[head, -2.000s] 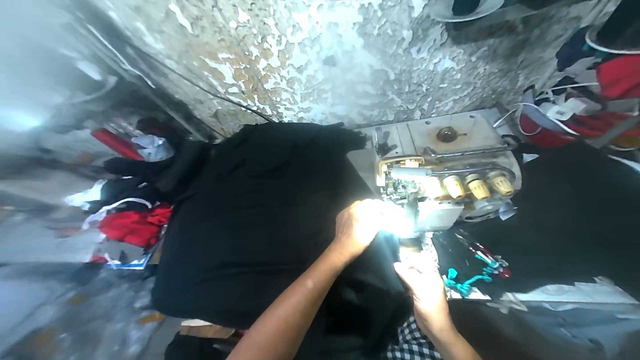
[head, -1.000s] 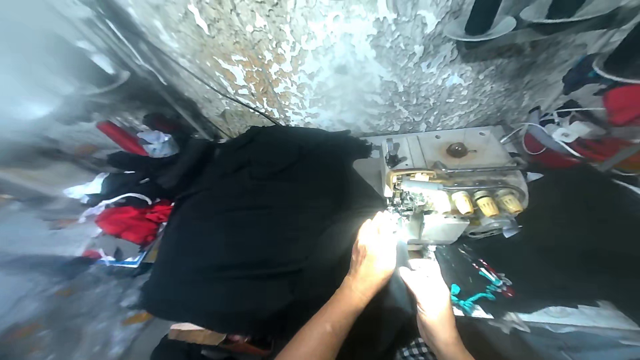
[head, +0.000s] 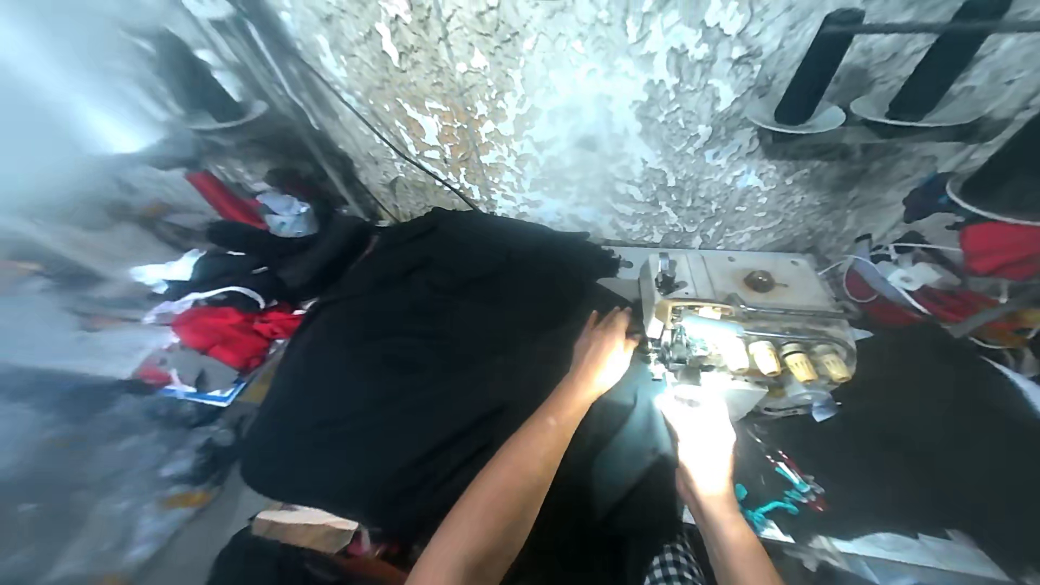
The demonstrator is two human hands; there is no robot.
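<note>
A large piece of black fabric [head: 422, 349] is spread over the table, its right edge running to the needle area of an overlock sewing machine [head: 747, 325]. My left hand [head: 603, 351] lies on the fabric just left of the machine head, fingers extended and slightly apart. Close in front of the presser area, my right hand [head: 700, 431] is at the fabric's edge under a bright lamp glare. The glare hides its fingertips, so its grip is unclear. Yellowish tension knobs [head: 798, 362] line the machine's front.
Teal-handled thread snips [head: 772, 508] lie right of my right hand. Black cloth [head: 918, 422] covers the table's right side. Red cloth [head: 223, 333] and other scraps are piled at left. Black thread cones [head: 816, 73] stand at upper right, before a peeling wall [head: 569, 122].
My left hand has moved away from the needle area, farther back along the machine's left side. My right hand has come up closer to the presser area.
</note>
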